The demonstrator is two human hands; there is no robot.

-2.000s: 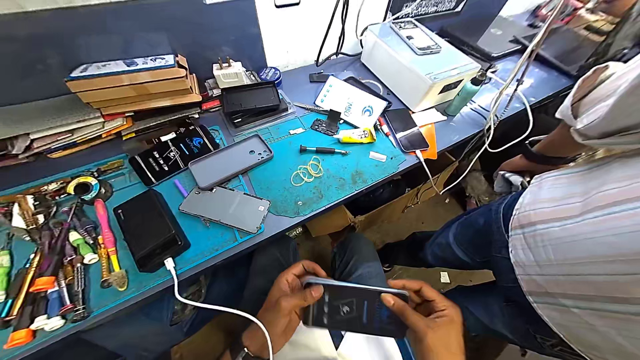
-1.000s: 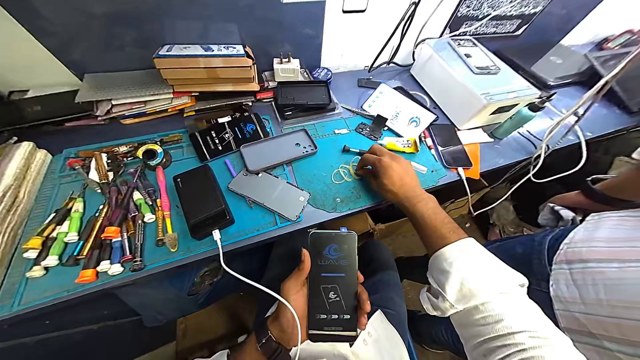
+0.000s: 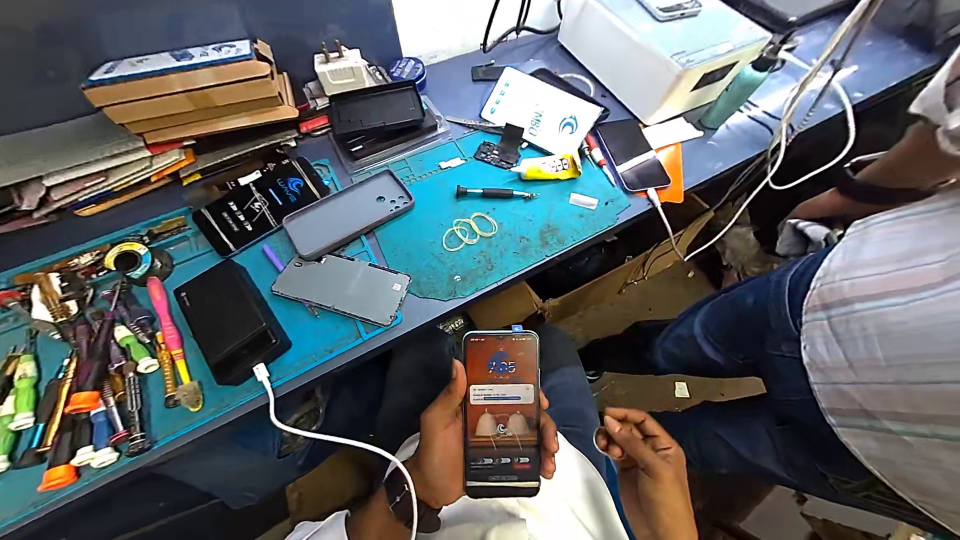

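My left hand (image 3: 442, 442) is closed around a smartphone (image 3: 502, 412), held upright over my lap with its screen lit. To the phone's right, apart from it, my right hand (image 3: 649, 465) is raised with thumb and fingertips pinched at a small ring-like loop (image 3: 599, 439), which looks like a rubber band. On the teal mat (image 3: 420, 262) lie several yellow rubber bands (image 3: 470, 232) below a black screwdriver (image 3: 495, 193). A grey phone back cover (image 3: 342, 289) and a grey phone case (image 3: 349, 213) lie to the left, near a black power bank (image 3: 231, 322) with a white cable.
Many screwdrivers and tools (image 3: 97, 390) crowd the mat's left end. Cardboard boxes (image 3: 191, 94) are stacked behind. A yellow glue tube (image 3: 550, 167), another phone (image 3: 634, 155) on a white cable and a white box-shaped machine (image 3: 660, 60) stand to the right. Beside me is another person (image 3: 885, 337).
My right hand has moved from the rubber bands on the mat back to beside the phone. The phone's screen has gone from dark with white graphics to a lit orange display.
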